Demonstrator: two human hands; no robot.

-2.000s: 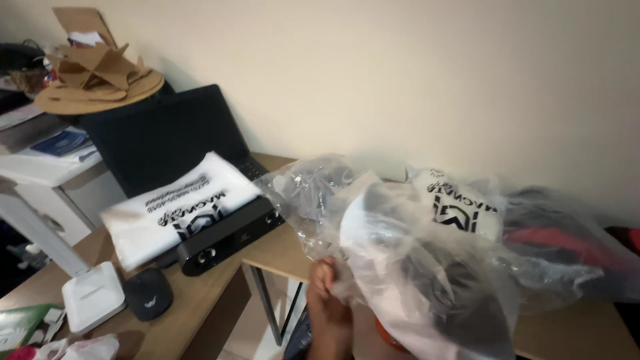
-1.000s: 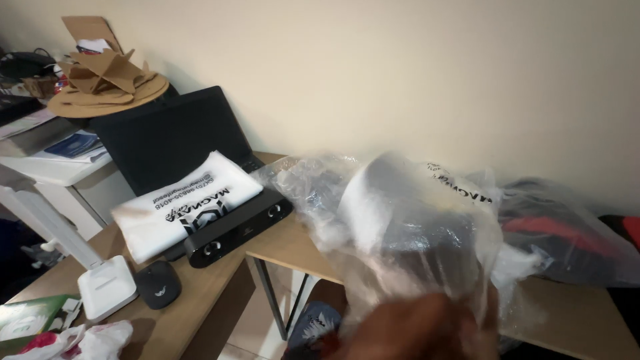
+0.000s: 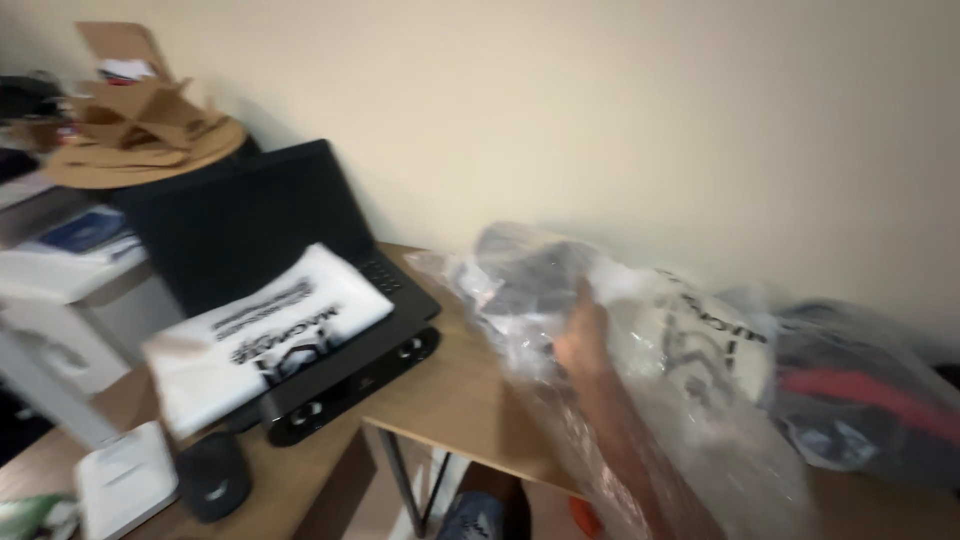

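Observation:
My right hand [image 3: 585, 334], blurred, reaches in from the lower right with clear plastic over its forearm. It touches a dark grey, rounded item [image 3: 525, 270] wrapped in a clear plastic bag [image 3: 517, 349]; whether its fingers grip is unclear. Just right of the hand lies a white printed bag [image 3: 720, 337] partly under clear plastic. Further right, a clear bag [image 3: 832, 442] holds dark and red fabric [image 3: 870, 394]. My left hand is not visible.
At left an open black laptop [image 3: 247, 225] carries a folded white printed bag [image 3: 277, 330]. Before it are a black speaker bar [image 3: 360, 386], a black mouse [image 3: 214, 476] and a white lamp base [image 3: 126, 480]. Cardboard pieces [image 3: 142, 112] sit on a round top behind.
The large, plastic-wrapped bundle that stood in front of the white printed bag is no longer upright there. The visible hand has moved up and away, onto the grey item near the wall.

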